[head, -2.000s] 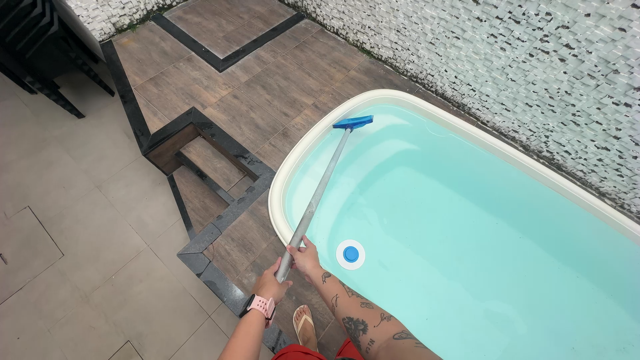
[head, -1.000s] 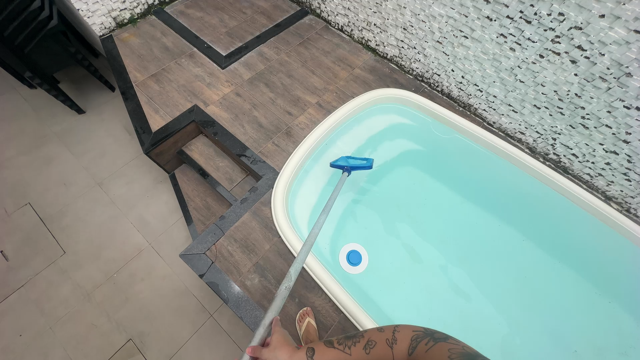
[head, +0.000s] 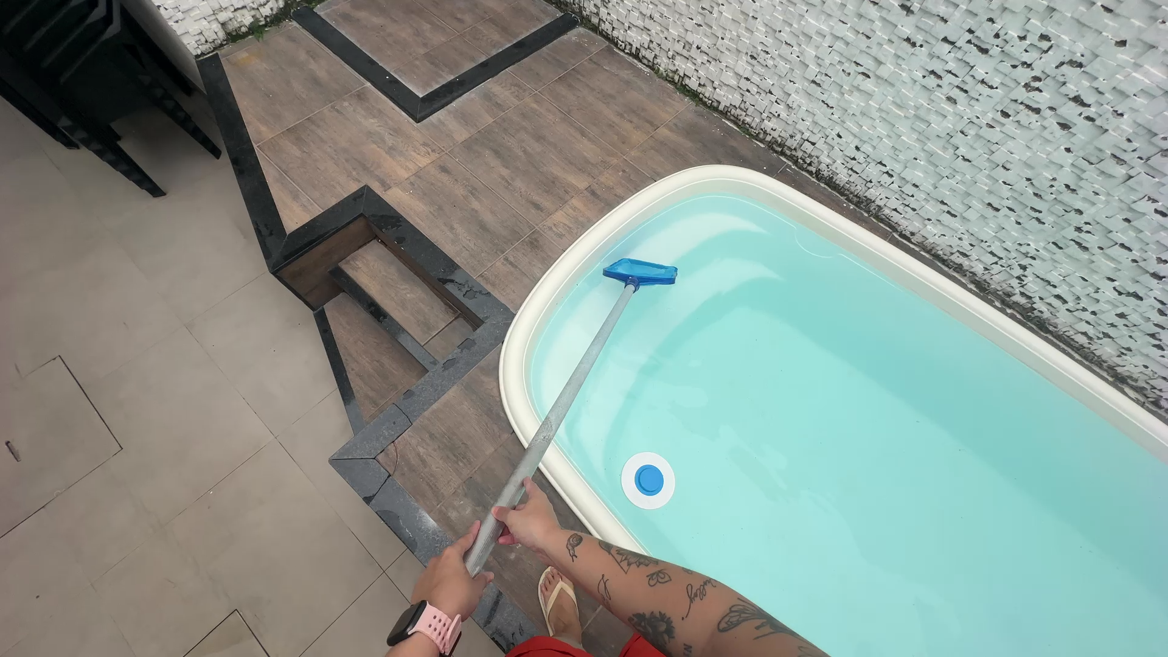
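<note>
A grey metal telescopic pole slants up and away from me over the pool's rim. At its far end a blue leaf skimmer head lies at the pool water near the rounded end. My left hand, with a smartwatch on a pink band at the wrist, grips the pole's near end. Just above it, my right hand holds the pole too. A white round float or fitting with a blue centre shows in the pool, right of the pole.
The pool's cream rim curves beside a wood-look tiled deck. Left of it are recessed steps with dark stone edging. Stacked dark chairs stand at the upper left. A textured tile wall borders the pool. My sandalled foot is on the deck.
One second ago only one hand showed on the pole, near the bottom edge; now both grip it in view. The skimmer head has moved nearer me since the earliest frame, where it was by the far rim.
</note>
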